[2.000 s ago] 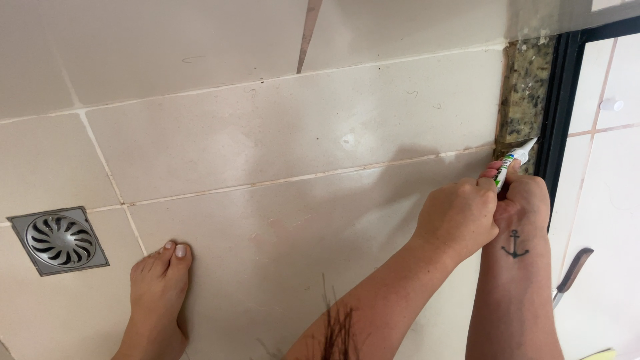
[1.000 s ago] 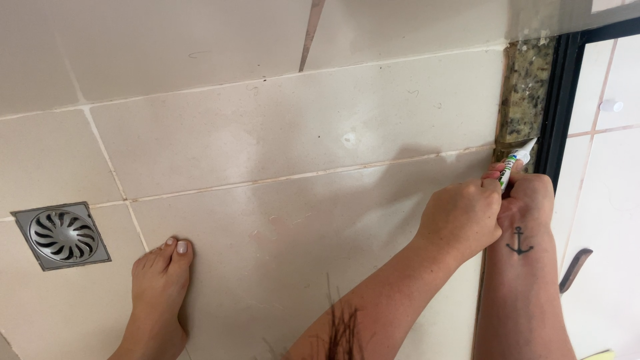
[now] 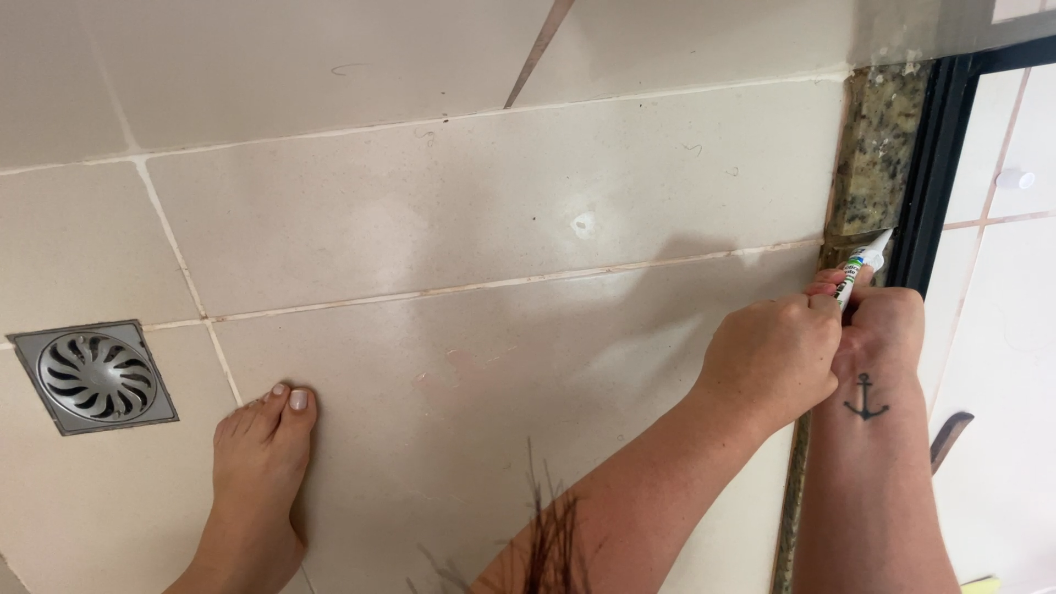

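A white tube of sealant with a pointed nozzle point(image 3: 858, 268) is held between my two hands at the right. Around its lower end closes my left hand point(image 3: 771, 359), seen from the back. My right hand point(image 3: 887, 326), on the arm with an anchor tattoo, is also around the tube, its fingers partly hidden. The nozzle tip points up and right, at the joint between the speckled granite sill point(image 3: 879, 157) and the black metal frame point(image 3: 932, 181). Whether the tip touches the joint, I cannot tell.
Beige floor tiles with pale grout point(image 3: 495, 289) spread to the left. A square metal drain grate point(image 3: 97, 377) lies near a bare foot point(image 3: 264, 470). Beyond the frame are a small white cap point(image 3: 1015, 179) and a dark-handled tool point(image 3: 951, 437).
Both hands, still around the tube, have shifted slightly, and the nozzle tip remains beside the black frame. The view has moved a little.
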